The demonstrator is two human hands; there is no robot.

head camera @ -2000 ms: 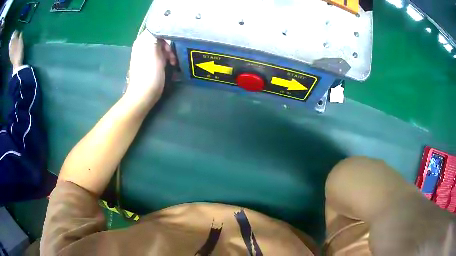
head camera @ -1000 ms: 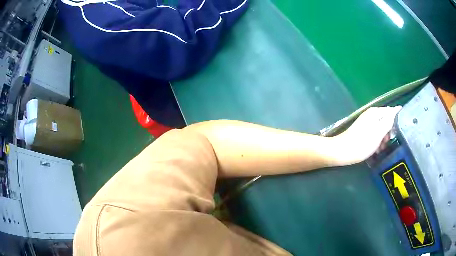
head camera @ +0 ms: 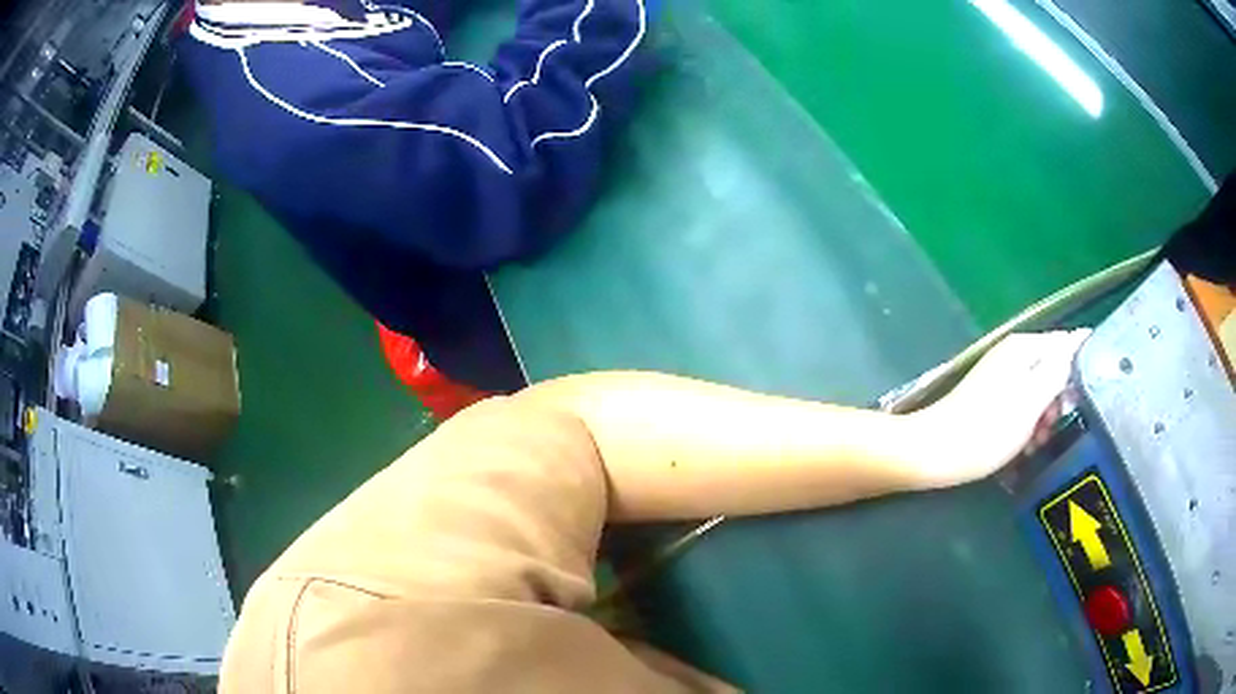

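The press machine stands at the right edge of the view, a grey metal plate with small holes on a blue base. Its black label panel has yellow arrows and a red emergency stop button. My left hand is at the left side of the base, by the plate's corner. Its fingers are curled against the base and partly hidden, so I cannot tell whether they hold anything. An orange part shows behind the plate. My right hand is out of the picture.
A person in a dark blue jacket sits at the bench at upper left. A shiny green surface runs behind the bench. A thin hose lies behind my wrist. A cardboard box and white cabinets stand at far left.
The view has swung to the left, so the press now sits at the right edge and the other person shows larger. My left hand has stayed at the base's side.
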